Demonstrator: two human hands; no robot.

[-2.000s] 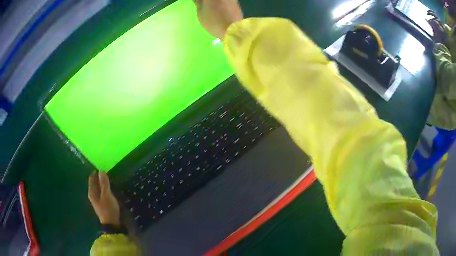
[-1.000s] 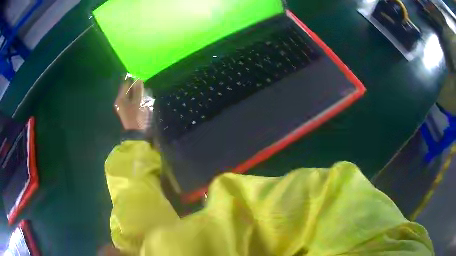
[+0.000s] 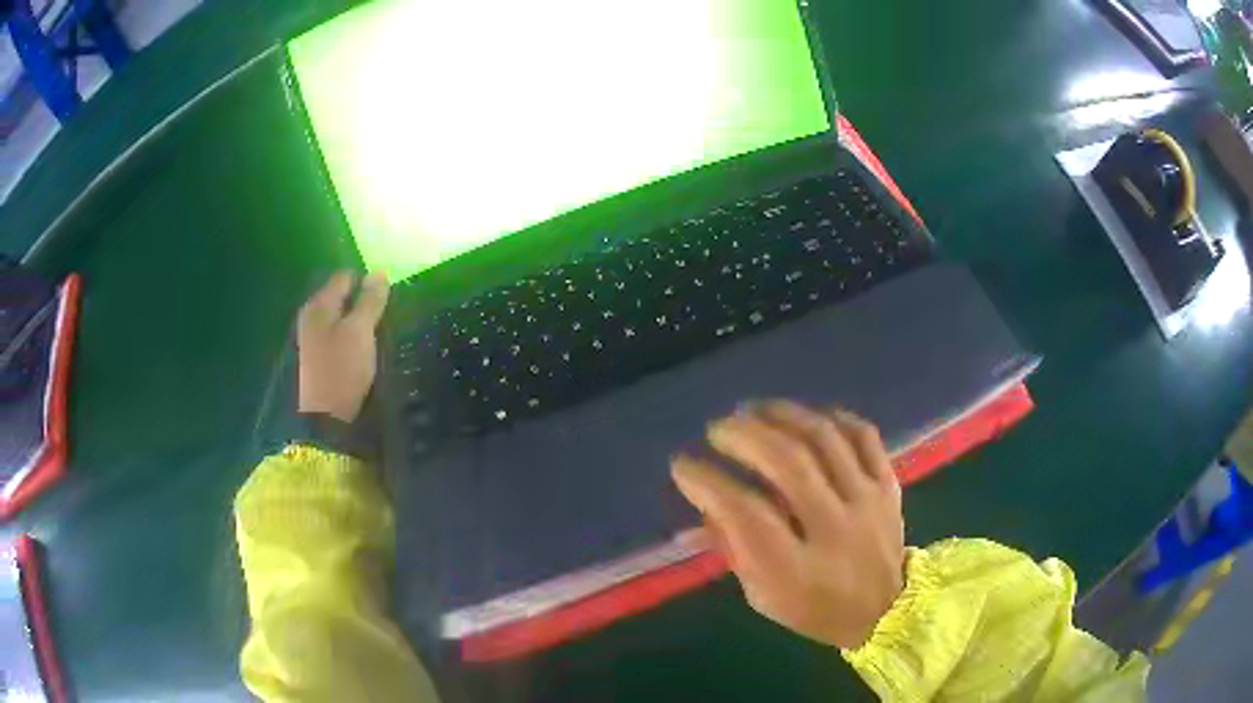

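An open laptop (image 3: 660, 385) lies on a white sheet (image 3: 591, 584) over a red pad (image 3: 962, 437). Its screen (image 3: 550, 110) glows green with a blown-out white centre. My left hand (image 3: 340, 343) is at the laptop's left side near the hinge, fingers at the screen's lower left corner; whether it grips is unclear. My right hand (image 3: 804, 515) is over the front edge of the palm rest, fingers bent and slightly apart, holding nothing. A dark band is on my left wrist.
A tape dispenser (image 3: 1161, 206) with a yellow roll stands on a white sheet at the right. Another laptop (image 3: 28, 371) on a red pad is at the left edge, with a second red-edged item (image 3: 35, 618) below it. All lie on the green mat (image 3: 179, 275).
My right hand has come into view over the palm rest from below. My left hand stays by the hinge corner. The laptop sits lower in view, and its screen looks whiter in the middle.
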